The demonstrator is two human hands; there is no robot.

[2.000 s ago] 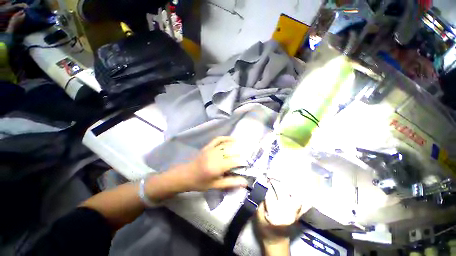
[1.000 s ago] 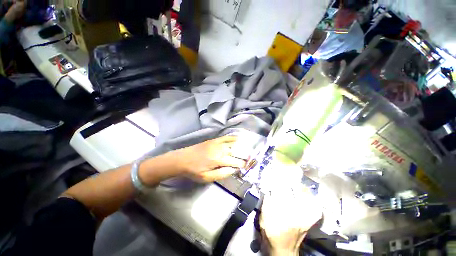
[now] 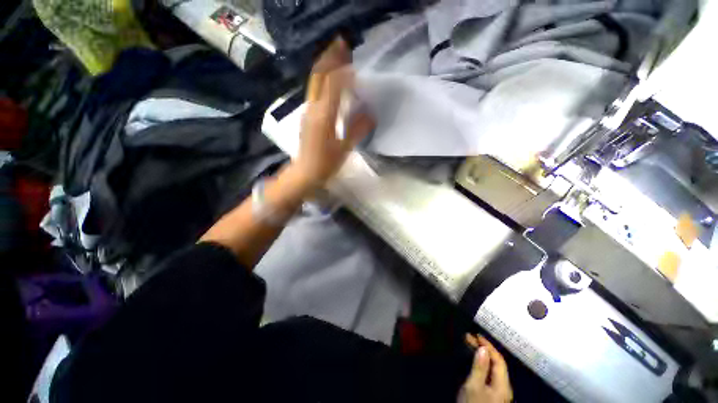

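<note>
My left hand (image 3: 327,122) is raised and blurred over the table's left part, beside the grey cloth (image 3: 425,110), fingers extended and thumb apart; contact with the cloth is unclear. My right hand (image 3: 488,376) is low at the picture's bottom edge, cut off, fingers close together; whether it holds anything is unclear. The grey cloth lies behind and left of the needle area (image 3: 579,197). Black tape (image 3: 497,282) crosses the white table (image 3: 417,228) and runs up toward the needle area. A black-and-white guide knob (image 3: 571,275) stands beside it.
Dark snips (image 3: 636,346) lie on the table's right part. Grey sewn pieces with narrow black bands (image 3: 543,35) are heaped behind. Grey cloth (image 3: 323,268) hangs at the lap. A dark garment pile (image 3: 173,149) and a purple container (image 3: 67,299) are at the left.
The view has swung down and left. My left hand has moved from beside the needle to the table's left end. My right hand has moved from the needle area to below the table's front edge.
</note>
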